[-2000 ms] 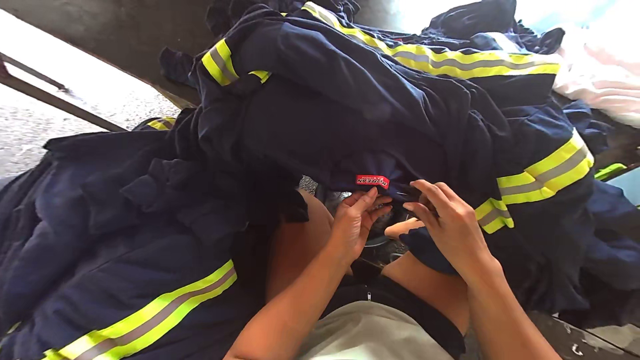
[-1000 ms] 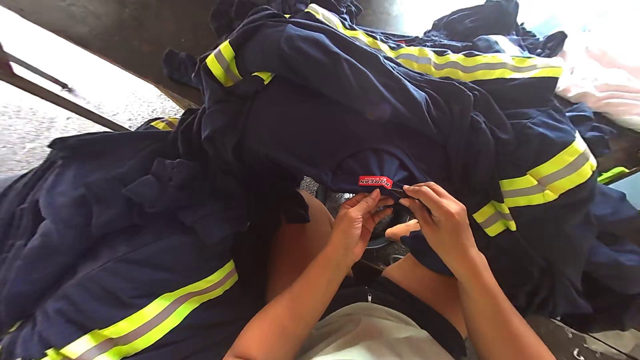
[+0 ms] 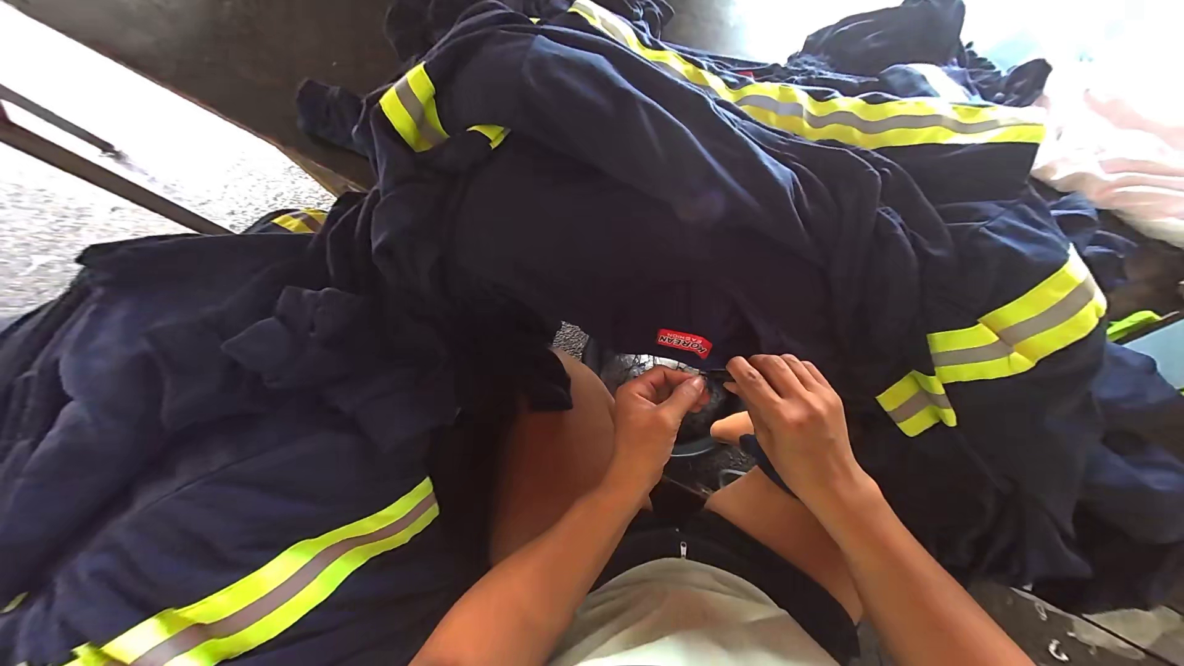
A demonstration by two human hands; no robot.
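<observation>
A navy work garment (image 3: 592,213) with yellow and grey reflective bands lies across the table edge and hangs toward my lap. A red label (image 3: 684,344) with writing is on its edge, just above my hands. My left hand (image 3: 661,412) is below the label, its thumb and index fingertips pinched together; whether thread or cloth is between them cannot be told. My right hand (image 3: 786,402) pinches the garment's dark edge right of the label. Something small and dark near the right fingertips is too unclear to name.
More navy garments with reflective bands (image 3: 305,573) lie heaped at the left. Pale pink cloth (image 3: 1110,166) is at the upper right. The dark table (image 3: 250,55) shows behind the garments. A container (image 3: 694,447) with dark contents stands on the floor between my knees.
My left hand has come off the labelled edge and is now a little lower, beneath the label. My right hand stays close to the garment's edge.
</observation>
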